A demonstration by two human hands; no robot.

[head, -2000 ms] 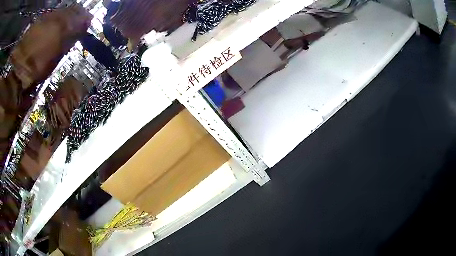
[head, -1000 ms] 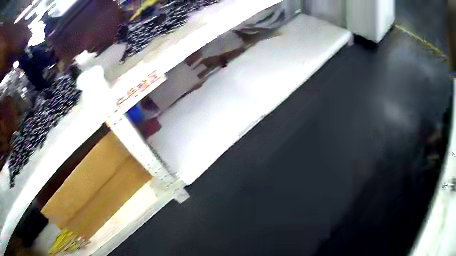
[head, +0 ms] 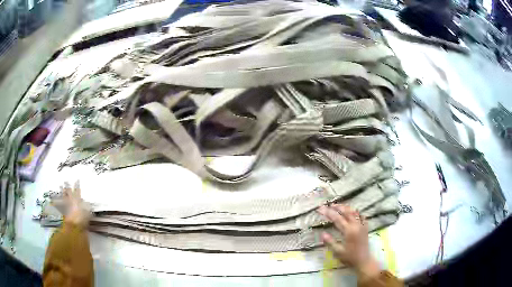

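Beige-grey webbing straps (head: 224,221) lie side by side in a long row near the table's front edge, with small metal hooks at both ends. My left hand (head: 72,204) rests on the left end of the row, fingers spread. My right hand (head: 347,232) is at the right part of the row, fingers apart, touching or just over the straps; contact is unclear. A large heap of the same webbing (head: 264,67) lies behind the row, with a loop hanging forward.
Thread snips (head: 442,178) with a thin red cord lie at the right. A pink-lilac notebook (head: 40,151) with a yellow tape roll (head: 27,153) and dark red item is at the left. More straps (head: 449,132) lie at the right and far left. Yellow marks show on the table.
The view has swung from shelving, a cardboard piece and dark floor to the white worktable with the straps. Both hands have come into view.
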